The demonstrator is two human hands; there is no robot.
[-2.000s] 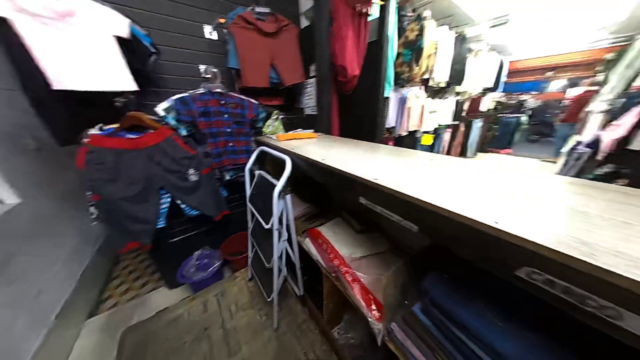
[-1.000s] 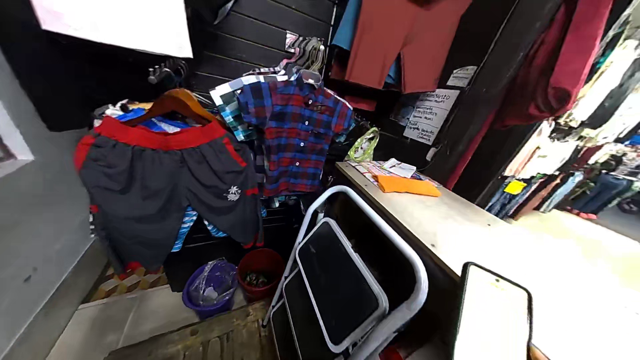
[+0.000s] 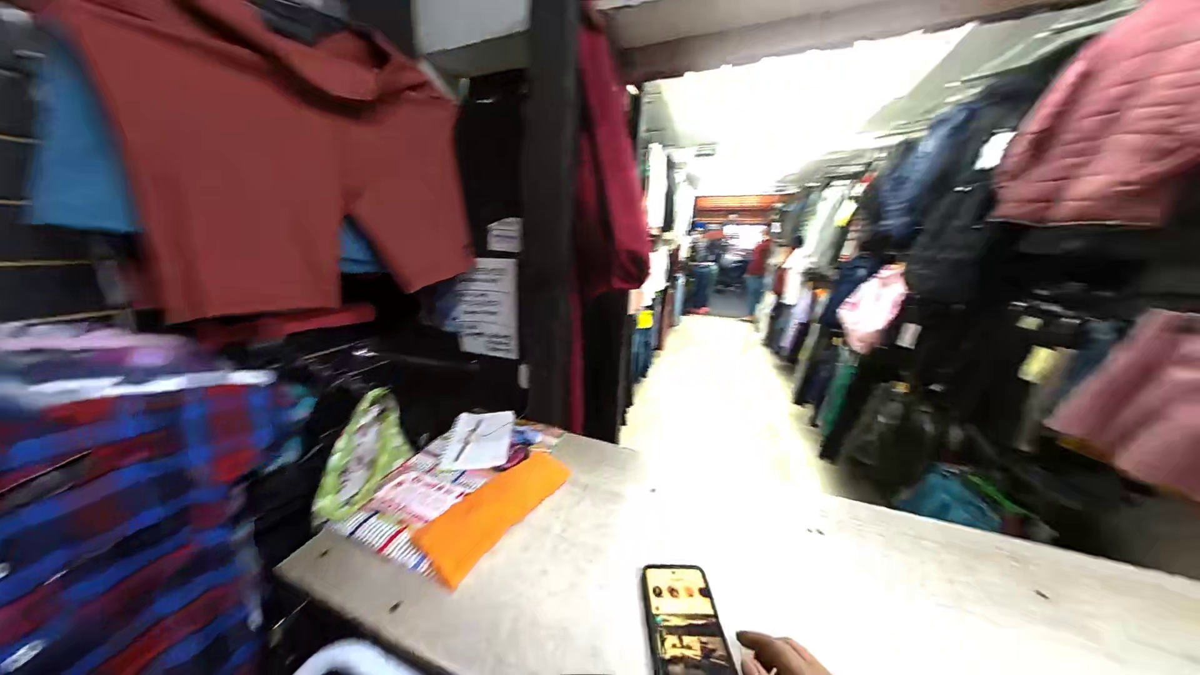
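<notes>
A smartphone (image 3: 689, 623) with a lit screen lies on or just over the pale wooden counter (image 3: 581, 553) at the bottom centre. Right beside its lower right edge is my right hand (image 3: 783, 654), partly cut off by the frame's bottom, its fingers bent and nothing seen in them. My left hand is out of the picture. Farther left on the counter are a folded orange cloth or bag (image 3: 492, 516), a small notepad with a pen (image 3: 480, 441), printed papers (image 3: 417, 497) and a green patterned plastic bag (image 3: 361, 455).
A plaid shirt (image 3: 141, 487) and rust-red shorts (image 3: 253, 159) hang at the left. A dark post (image 3: 551, 216) rises behind the counter. Beyond it, an aisle (image 3: 722, 403) runs between clothing racks, with people far off. The tip of a white ladder frame (image 3: 352, 659) shows at the bottom.
The view has swung right and closer over the counter. The phone, seen upright at the lower right a second ago, now shows a lit picture screen, and my right hand has come into view beside it.
</notes>
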